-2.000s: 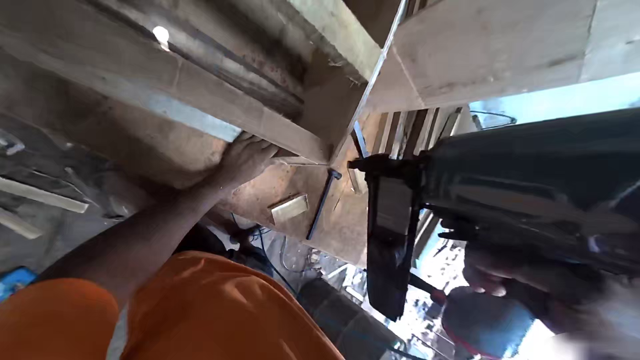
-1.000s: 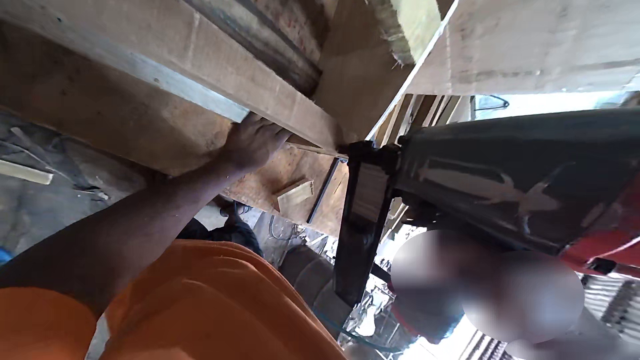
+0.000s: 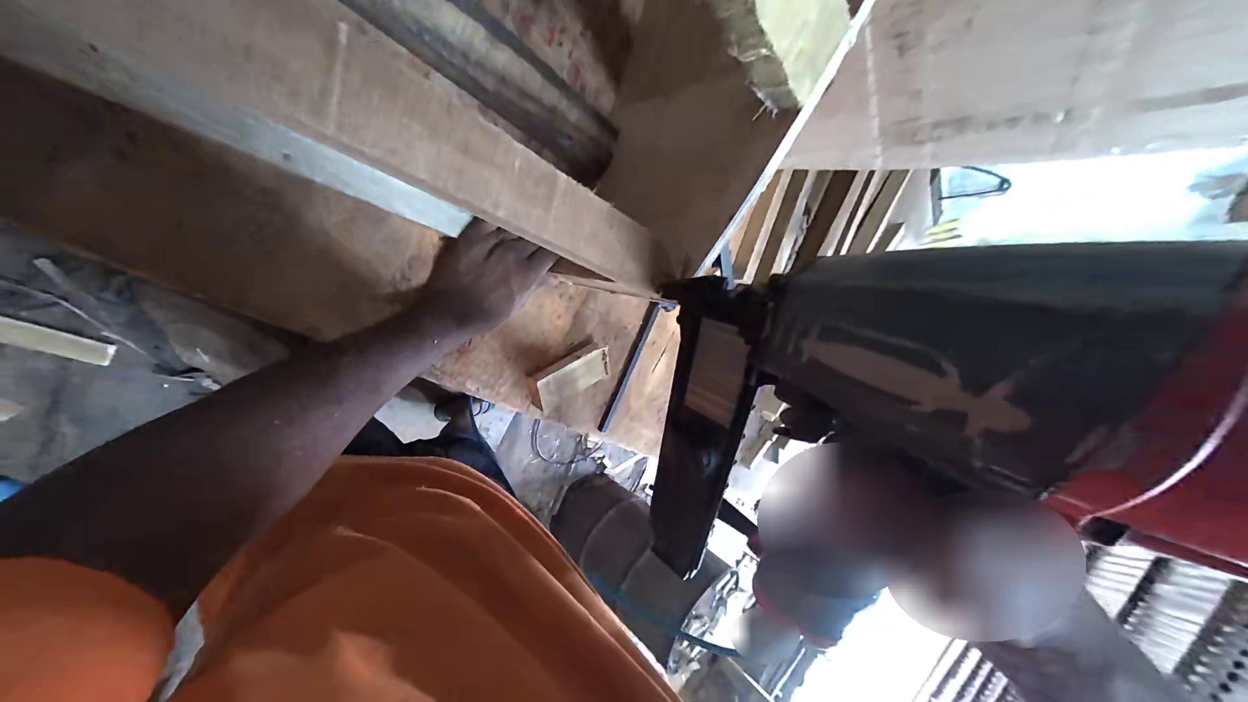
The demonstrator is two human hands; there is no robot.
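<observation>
My left hand (image 3: 492,276) grips the lower edge of a long wooden board (image 3: 419,127), its fingertips partly hidden by the wood. At the right, a large dark tool (image 3: 936,361), apparently a nail gun with a black magazine (image 3: 704,439), has its nose against the corner where the board meets an upright panel (image 3: 697,127). My right hand cannot be made out; the area below the tool's body is blurred and dark. Below my left hand, a small wood block (image 3: 575,380) and a thin dark bar (image 3: 629,366) lie on a plywood surface (image 3: 556,327).
A pale panel (image 3: 1014,88) spans the upper right. Wooden strips (image 3: 829,219) stand behind the tool. A wood offcut (image 3: 54,339) lies on the cluttered floor at the left. A dark rounded container (image 3: 624,536) and a thin hose (image 3: 673,634) are low in the middle.
The tool's nose has come from beside the board's end to the corner and stays there. My left hand remains at the board. The view has moved closer to the corner.
</observation>
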